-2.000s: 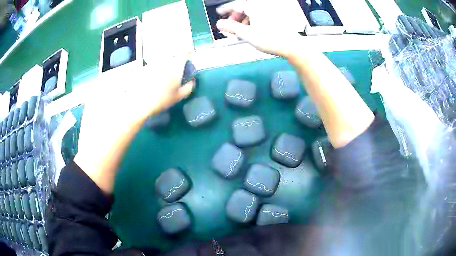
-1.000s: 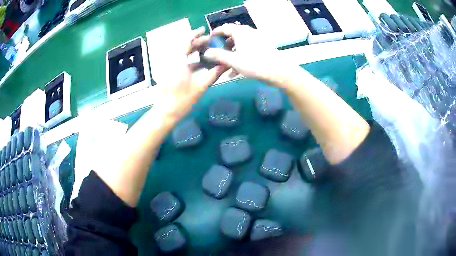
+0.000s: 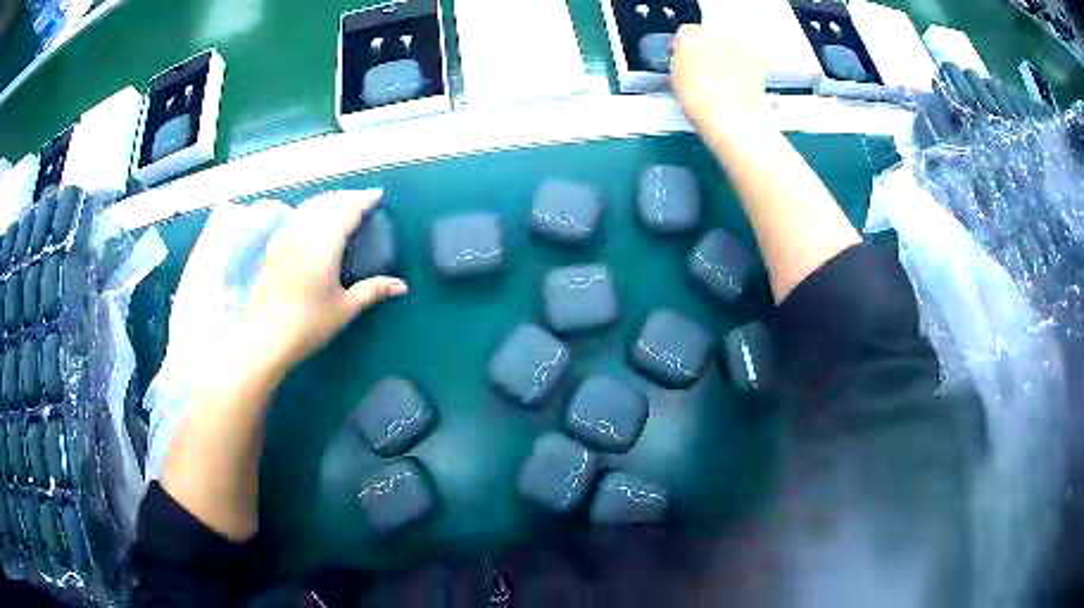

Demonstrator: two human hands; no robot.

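Observation:
My left hand (image 3: 312,276) is at the left of the green mat. Its thumb and fingers are around a dark charging case (image 3: 372,246) on the mat; whether they grip it is unclear. My right hand (image 3: 717,74) is over an open gift box (image 3: 626,78) beyond the rail. Its curled fingertips are at the right edge of the charging case (image 3: 657,50) seated there, below two small earbuds; whether they grip it is unclear. Several loose charging cases, one of them (image 3: 580,297), lie spread on the mat between my forearms, with pale squiggles on most.
A white rail (image 3: 499,128) borders the mat. Beyond it, on the green belt, stand open boxes with cases and earbuds, one of them (image 3: 342,86), and white lids (image 3: 520,48). A tray of cases (image 3: 42,356) is at left. Clear crumpled plastic (image 3: 993,285) covers the right side.
My hands were together over a box, holding a small bluish thing. They have parted: my left hand moved down-left to a case on the mat, my right hand moved right to a boxed case.

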